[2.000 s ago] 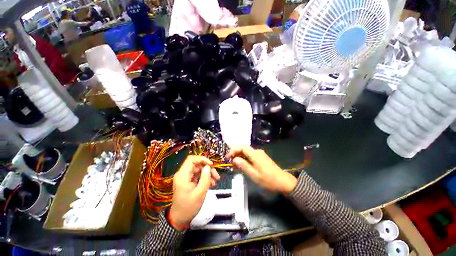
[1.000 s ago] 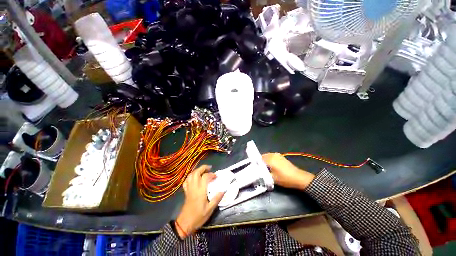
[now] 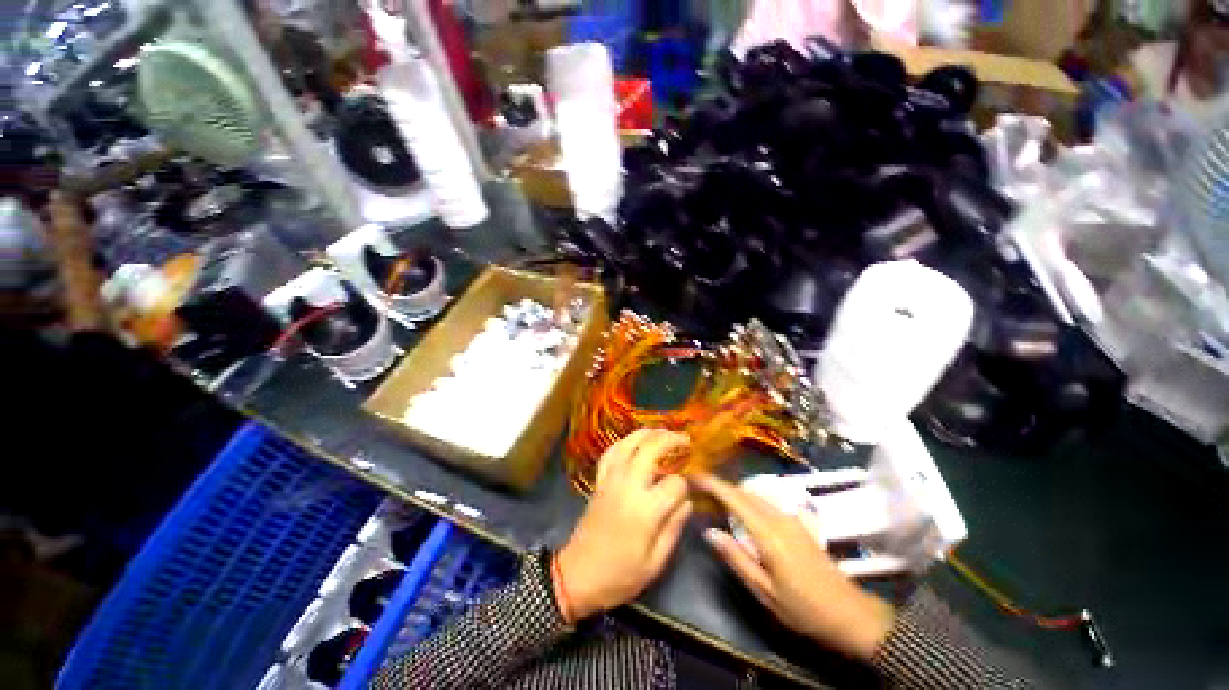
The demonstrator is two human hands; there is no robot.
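The white bracket (image 3: 863,512) lies on the dark bench to the right of my hands, blurred. A wire lead (image 3: 1004,596) runs out from its right side to a small dark connector. My left hand (image 3: 627,519) is at the near edge of the orange wire bundle (image 3: 627,404), fingers bent; whether it pinches a wire cannot be told. My right hand (image 3: 795,573) is beside it, in front of the bracket, fingers apart, with nothing clearly in it. A white cup stack (image 3: 894,344) stands behind the bracket.
An open carton of white inserts (image 3: 580,418) is left of the wires. Joined units (image 3: 344,340) sit farther left. A heap of black covers (image 3: 795,189) is behind. Blue crates (image 3: 223,566) are below the bench edge. Loose white brackets (image 3: 1132,256) lie at right. A dark-clothed person is at far left.
The view has turned left. Both hands have left the white bracket, which now lies on the bench with the lead through it. My left hand has moved to the wire bundle.
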